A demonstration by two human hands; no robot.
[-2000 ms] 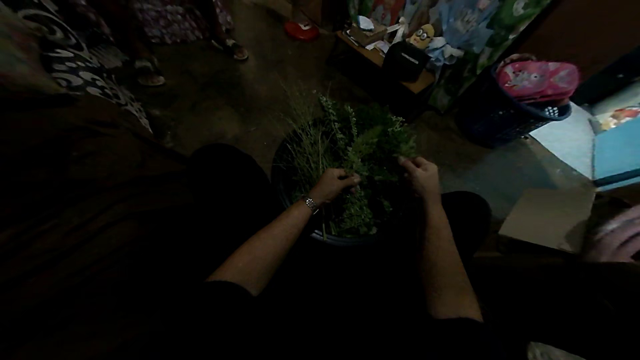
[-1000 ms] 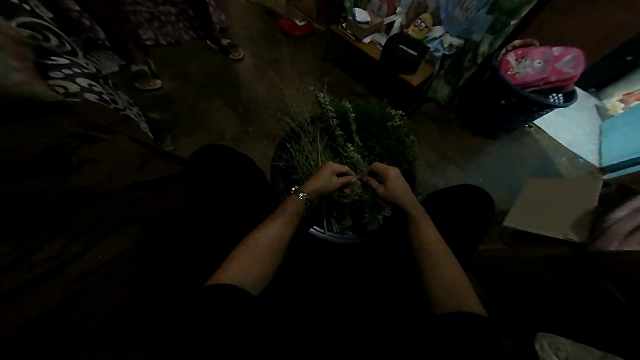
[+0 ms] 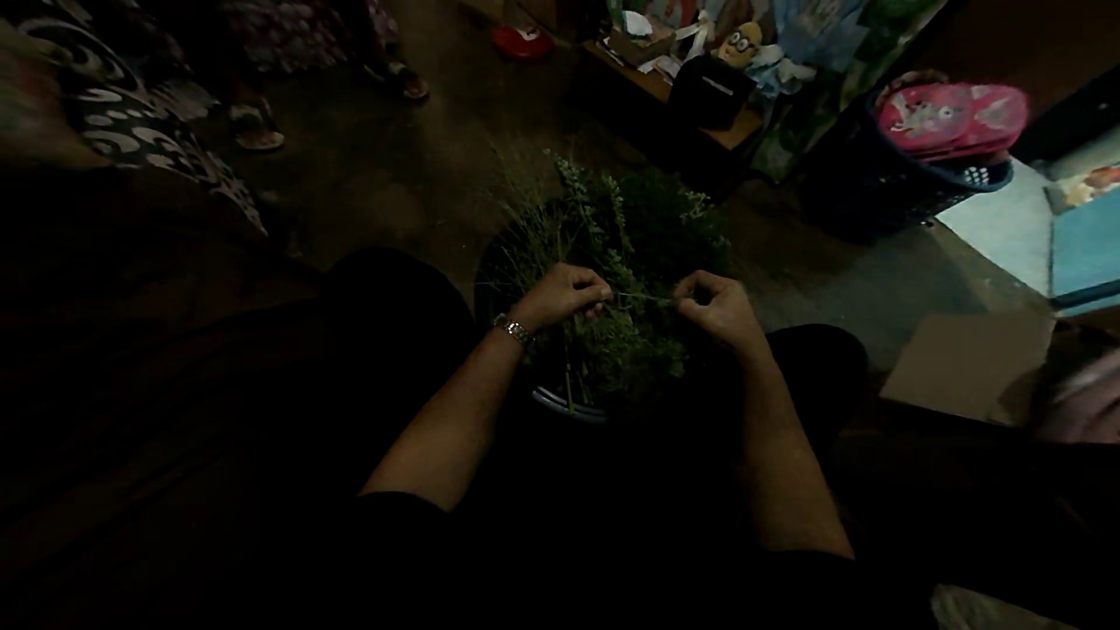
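A round dark tub (image 3: 569, 407) filled with leafy green plants (image 3: 634, 350) stands between my knees. Over its left part is my left hand (image 3: 564, 296), with a metal-band watch on the wrist, its thumb and fingertips pinched on one end of a thin green stem (image 3: 640, 297). My right hand (image 3: 713, 308) pinches the other end over the right part of the tub, so the stem spans the gap between both hands. Thin grassy stalks and small-leaved sprigs stick up past the far rim. Dim light hides most of the tub's wall.
A dark plastic basket (image 3: 910, 175) holding a pink bag (image 3: 954, 118) stands at the right, with a cardboard piece (image 3: 971, 367) nearer. A low wooden table (image 3: 647, 79) bears a black box and clutter. Another person's sandaled feet (image 3: 256, 127) are at the upper left, near a red object (image 3: 522, 42).
My hands came together over the plants one second ago and are now apart again, a thin stem stretched between them. Two seconds ago my right hand was at leaves on the right.
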